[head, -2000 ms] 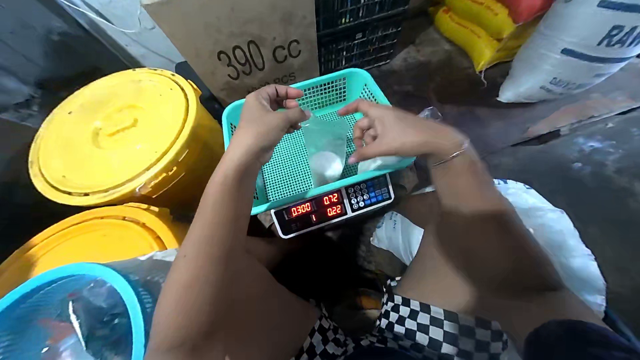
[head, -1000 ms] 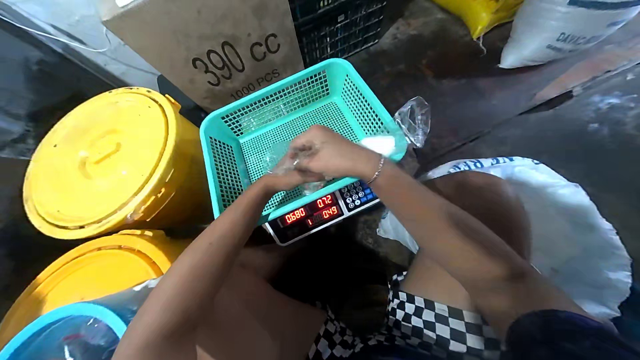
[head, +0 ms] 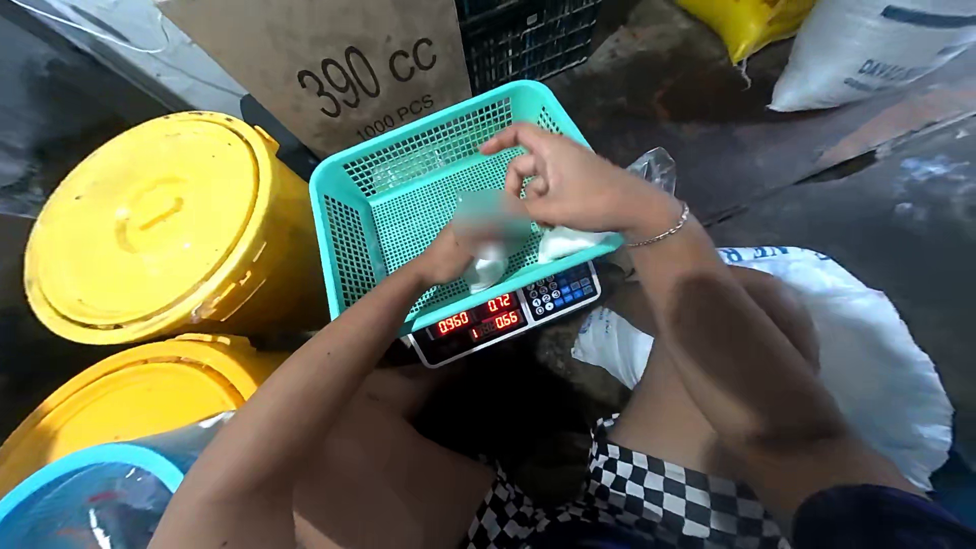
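A green plastic basket (head: pixel 347 229) rests on a digital scale (head: pixel 503 316) with lit red digits. Over the basket, my left hand (head: pixel 457 248) grips a small clear plastic bag (head: pixel 488 267) with white contents in its bottom; its fingertips are blurred. My right hand (head: pixel 557 179) is raised just right of that bag, its fingers curled and apart, with nothing clearly seen in them. Beneath the right hand, another white-filled bag (head: pixel 572 242) lies in the basket's near right corner. A crumpled clear plastic bag (head: pixel 657 169) shows beyond the basket's right side.
Yellow lidded drums (head: pixel 152 221) stand at left, above a blue basket (head: pixel 145 457) holding plastic bags. A cardboard box (head: pixel 320 46) and black crate (head: pixel 534 38) are behind. A large open white sack (head: pixel 869 358) sits at right; a yellow sack (head: pixel 747 23) and white sack (head: pixel 862 61) lie beyond.
Both hands held the small bag's top apart, then came together over the basket. Now my right hand is away from the left, its fingers spread. The scale's digits have changed.
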